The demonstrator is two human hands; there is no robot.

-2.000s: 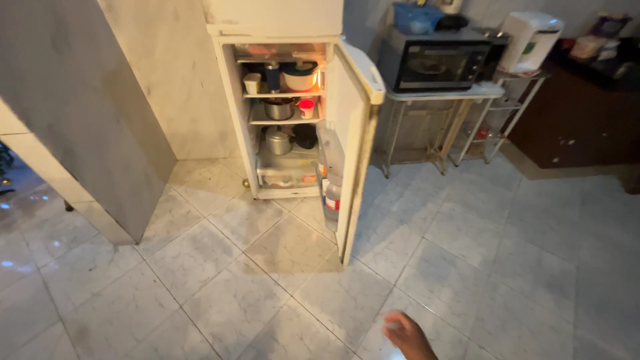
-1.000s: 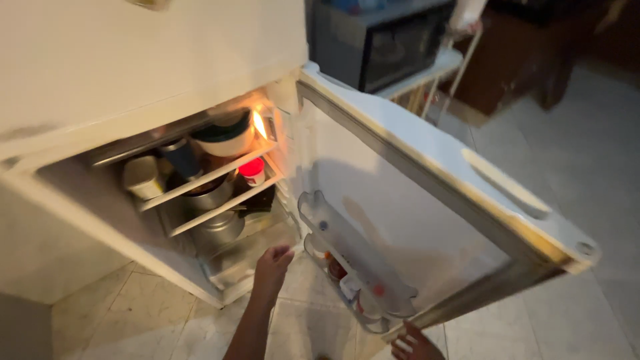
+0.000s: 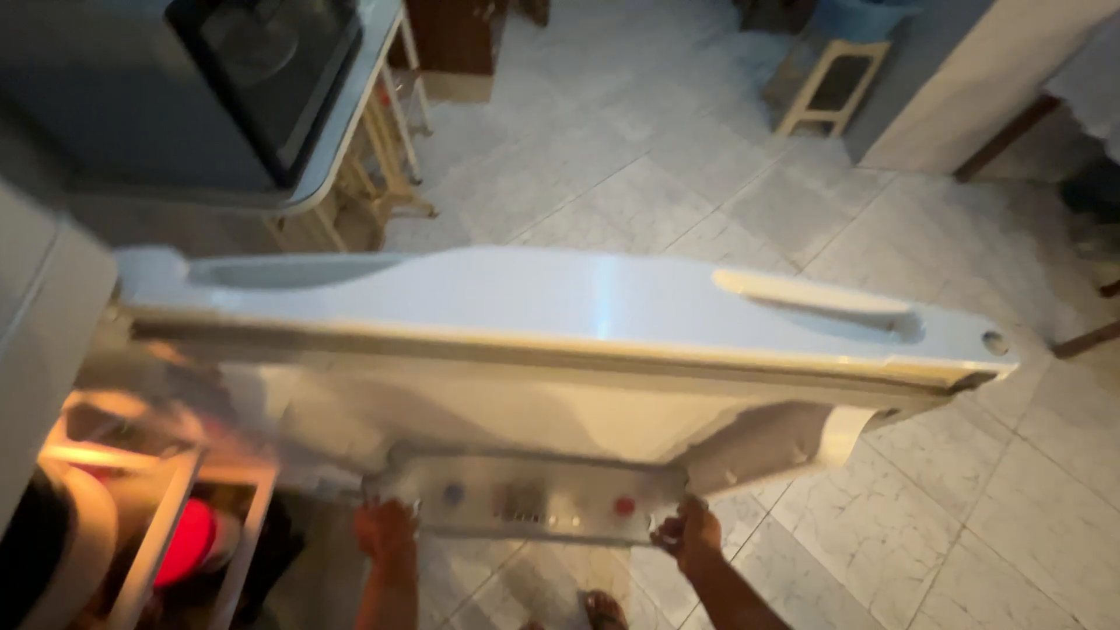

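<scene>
A clear plastic door shelf (image 3: 542, 494) runs low along the inner side of the open refrigerator door (image 3: 542, 297). My left hand (image 3: 387, 528) is at the shelf's left end and my right hand (image 3: 689, 530) at its right end, fingers curled at the corners. Blur hides how firmly each hand grips. Blurred items, one red and one blue, show through the shelf. At the lower left, inside the lit refrigerator, a red-lidded container (image 3: 185, 542) sits by the white shelf rails (image 3: 162, 534).
A microwave or small oven (image 3: 271, 79) stands on a metal-legged table (image 3: 337, 166) at the upper left. A stool (image 3: 831, 87) is at the upper right beside a wall edge. My foot (image 3: 604, 610) shows on the tiled floor below the door shelf.
The view has moved close over the refrigerator door. My hands, lower and apart from the door shelf's ends one second ago, are now at both ends of it.
</scene>
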